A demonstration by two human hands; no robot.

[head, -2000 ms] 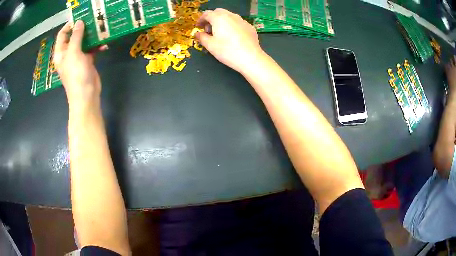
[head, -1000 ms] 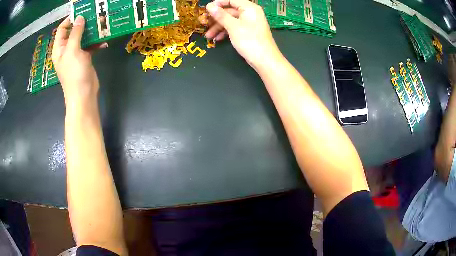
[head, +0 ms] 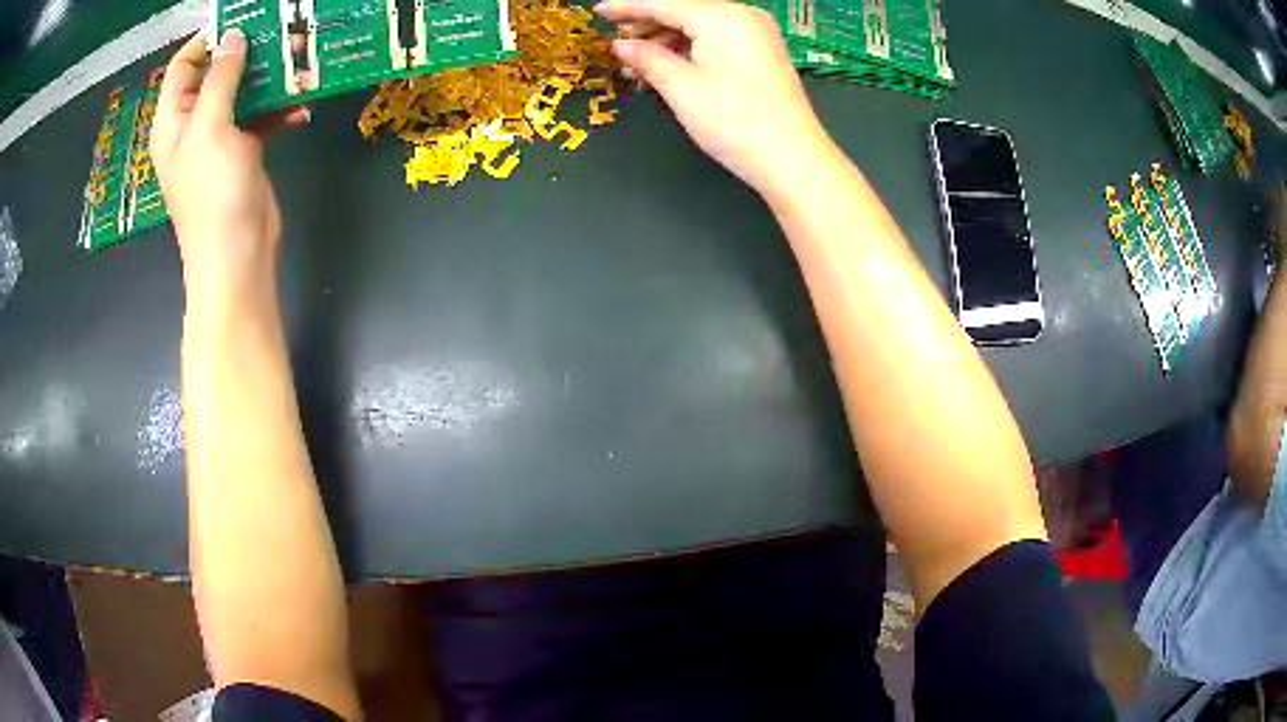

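My left hand [head: 212, 120] grips the left end of a green PCB panel [head: 360, 45], thumb on top, and holds it tilted at the top edge of the view, which cuts the panel off. A pile of loose orange flex circuits [head: 480, 120] lies on the bench just below and right of the panel. My right hand [head: 706, 71] is right of the pile at the top edge, thumb and fingers close together. Whether a flex circuit is between its fingertips is too small to tell.
A stack of green panels [head: 882, 50] lies right of my right hand. A dark smartphone [head: 987, 233] lies on the bench. Panels with orange flex circuits lie at far left [head: 124, 162] and right [head: 1162, 261]. Another stack [head: 1183, 106] is at far right. A person's arm [head: 1260, 395] is at the right edge.
My right hand has moved from the pile up and to the right. Several flex circuits now lie spread at the pile's right side. The panel in my left hand has shifted slightly right.
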